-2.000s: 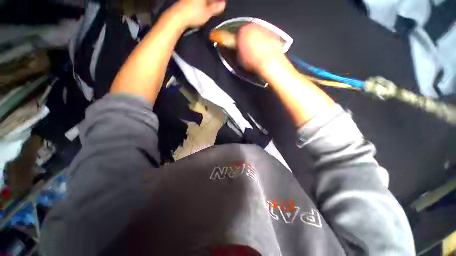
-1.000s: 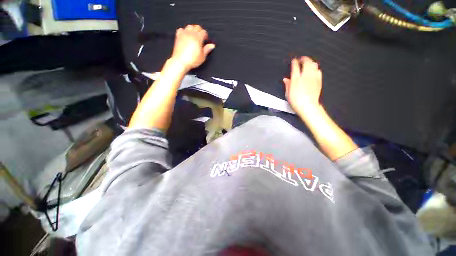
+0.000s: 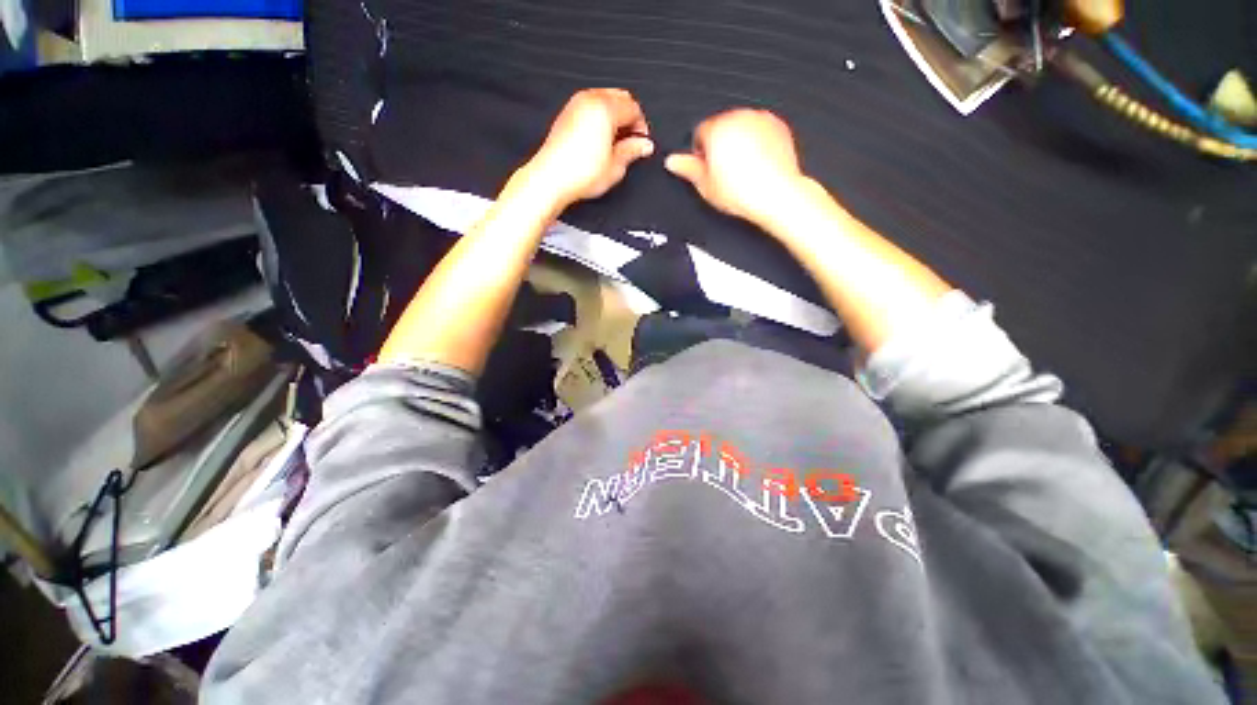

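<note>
Black garment fabric lies on the black ribbed table cover [image 3: 951, 234] and is hard to tell from it. Light panels [image 3: 758, 292] hang along the table's front edge. My left hand [image 3: 593, 145] is on the dark fabric at the upper middle, fingers curled, thumb pointing right. My right hand [image 3: 744, 159] is just to its right, fingers curled, thumb pointing left. The hands are a small gap apart. Whether either pinches the dark fabric cannot be told. The steam iron [image 3: 965, 48] stands at the top right, partly cut off, with no hand on it.
A blue tube [image 3: 1158, 90] and a yellowish ribbed hose [image 3: 1172, 121] run right from the iron. A cream casing with a blue front [image 3: 186, 39] is at the top left. Fabric heaps and a black hanger [image 3: 99, 558] lie at the left. Scraps hang below the front edge.
My right hand has let go of the iron, which now stands at the top right. Since one second ago, both hands have moved towards each other and their fingers have curled.
</note>
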